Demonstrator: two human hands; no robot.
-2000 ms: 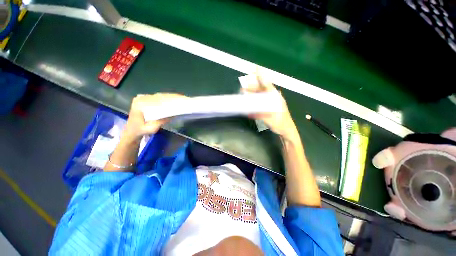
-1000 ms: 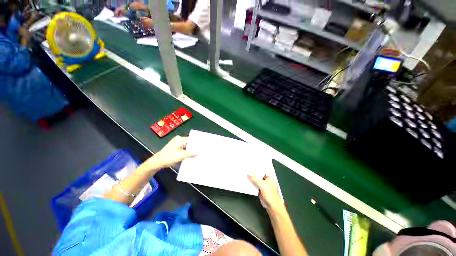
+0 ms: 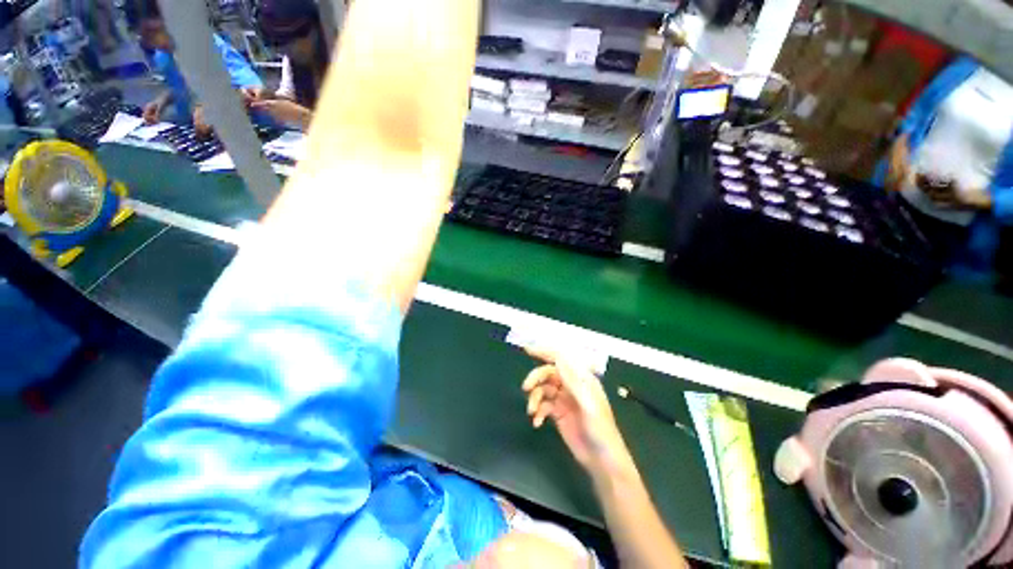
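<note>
My left forearm, bright and close to the camera, rises across the view and leaves at the top edge, so my left hand is out of the picture. My right hand is over the dark green bench, its fingers loosely bent and apart, with nothing seen in it. A small white strip lies just beyond its fingertips by the pale rail; any marks on it are too blurred to tell. A thin dark pointed tool lies to the right of the hand. The yellow-green strip lies on white sheets farther right.
A pink fan stands at the right end and a yellow fan at far left. A black tray lies on the green conveyor, with a tall block of stacked trays right of it. People in blue are across the line.
The white sheet both hands held has gone from view. My left arm has swung up and out at the top, covering the red phone's area. My right hand has let go. The view has turned right.
</note>
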